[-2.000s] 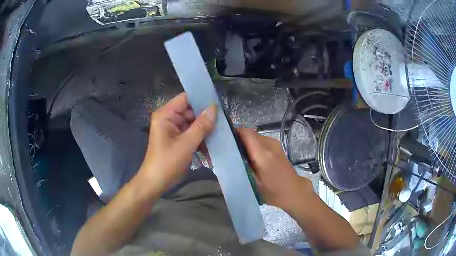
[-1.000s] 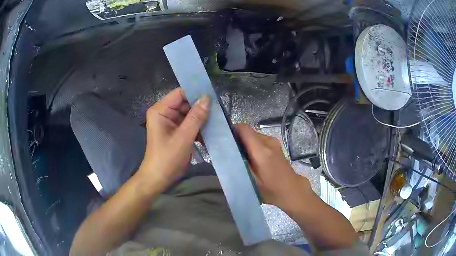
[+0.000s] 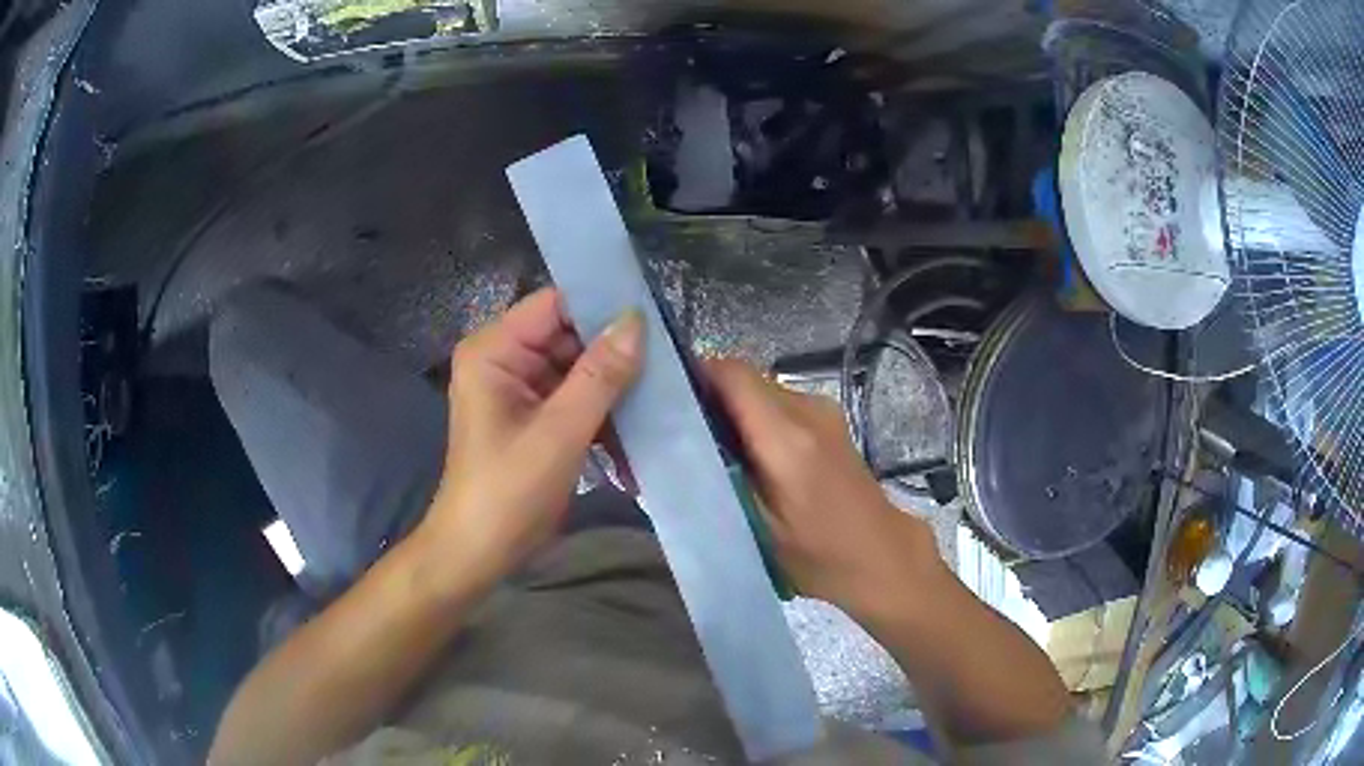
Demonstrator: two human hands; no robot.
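Observation:
A straight grey-white strip pattern (image 3: 681, 449) is held tilted over my lap, its top end away from me and its lower end near my body. My left hand (image 3: 524, 412) pinches its left edge, thumb on top and fingers curled at and under the edge. My right hand (image 3: 793, 472) is closed around green-handled scissors (image 3: 759, 524) at the strip's right edge. The strip hides most of the scissors; only a green handle and a dark part show. Whether the blades touch the strip cannot be told.
A white fan (image 3: 1324, 240) stands at the far right beside a white oval disc (image 3: 1149, 199). A dark round seat or lid (image 3: 1065, 427) is right of my right hand. Cluttered tools and a carton (image 3: 1092, 644) lie at the lower right.
The strip and my left hand have shifted slightly right and toward my body. More of the green handle shows beside the strip than a second ago.

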